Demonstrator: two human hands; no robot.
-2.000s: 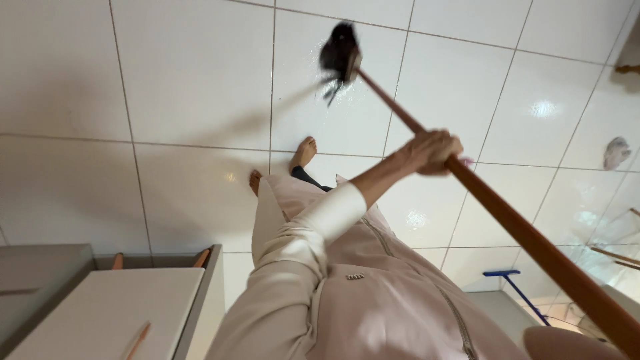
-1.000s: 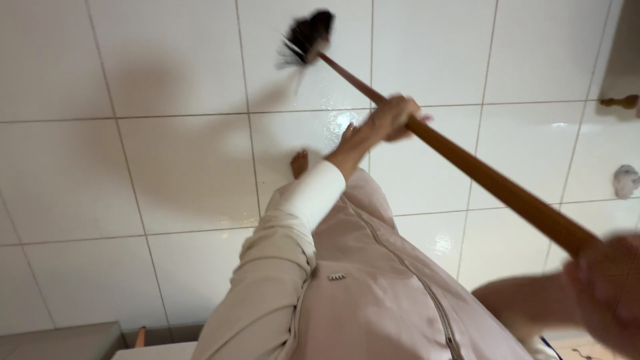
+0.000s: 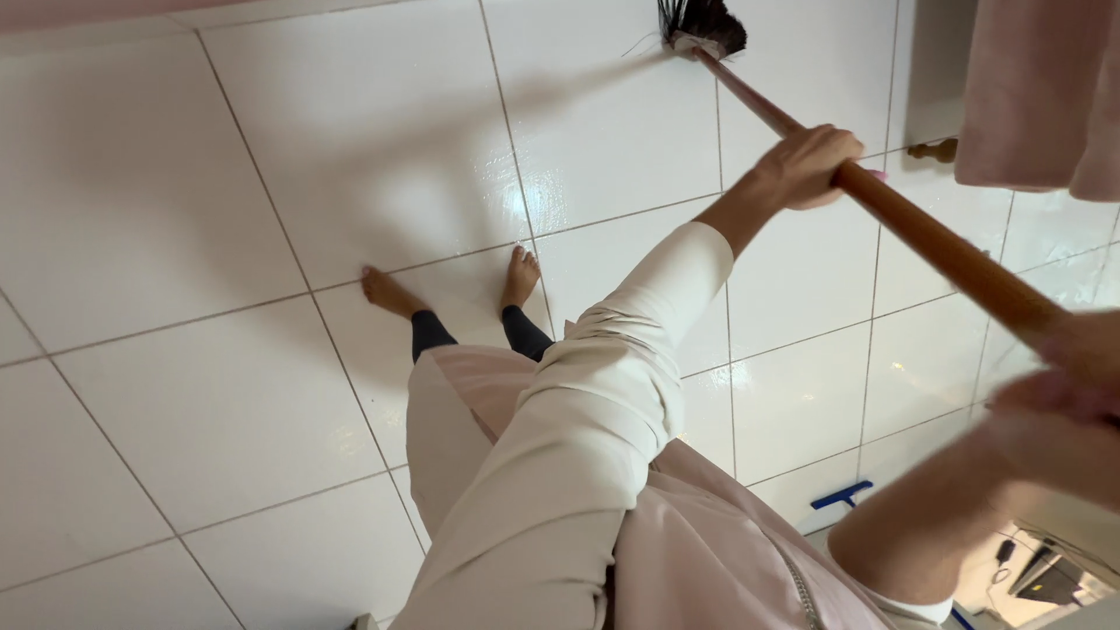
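Observation:
A broom with a long brown wooden handle [image 3: 954,245] slants from the right edge up to its dark bristle head [image 3: 707,31] at the top, over white floor tiles. My left hand [image 3: 809,166] is wrapped round the handle's middle, its arm in a cream sleeve reaching across my body. Near the handle's upper end, at the right edge, my right hand [image 3: 1067,394] is closed round it, blurred and partly cut off by the frame.
Pink cloth [image 3: 1032,96] hangs at the top right, beside a turned wooden leg [image 3: 933,150]. A blue squeegee [image 3: 842,495] lies lower right. My bare feet [image 3: 522,276] stand on the tiles. Dark items and a cable [image 3: 1004,556] show at the bottom right.
The view has shifted, bringing pink cloth in at the top right. Both hands keep hold of the broom. My right hand, not visible two seconds ago, now shows at the right edge.

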